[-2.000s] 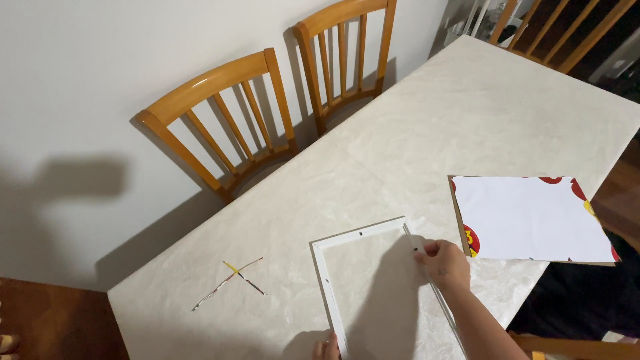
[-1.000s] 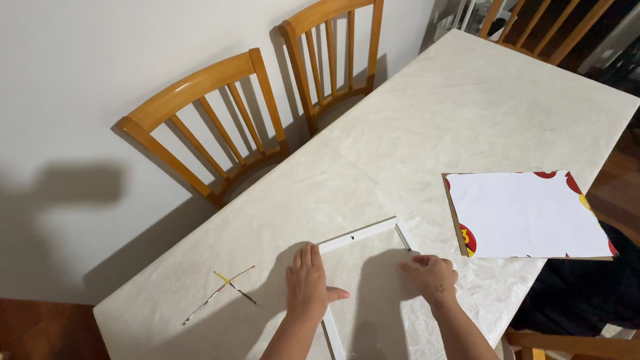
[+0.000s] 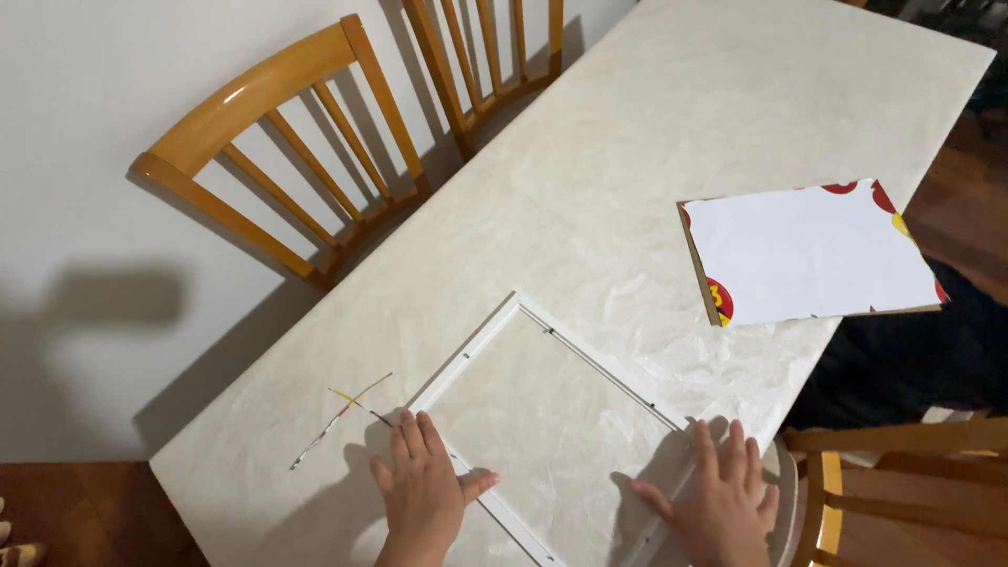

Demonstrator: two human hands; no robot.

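A white picture frame (image 3: 470,356) lies on the table in front of me, with small dark tabs along its inner edges. The tablecloth shows through its middle. My left hand (image 3: 423,482) rests palm down over the frame's left corner and side, fingers apart. Over the right corner and side my right hand (image 3: 718,498) lies spread, also palm down. Neither hand closes around anything. Left of the frame, thin multicoloured strips (image 3: 352,402) lie crossed near my left fingertips.
A cream cloth covers the table (image 3: 614,157). To the right, white paper (image 3: 807,252) with red and yellow printed edges lies on a brown board overhanging the table edge. Wooden chairs (image 3: 252,87) stand along the wall; another wooden chair (image 3: 890,441) is at lower right.
The frame has turned on the table. My right hand had its fingers pinched at the frame's right side; now it lies spread over the right corner. The view has shifted.
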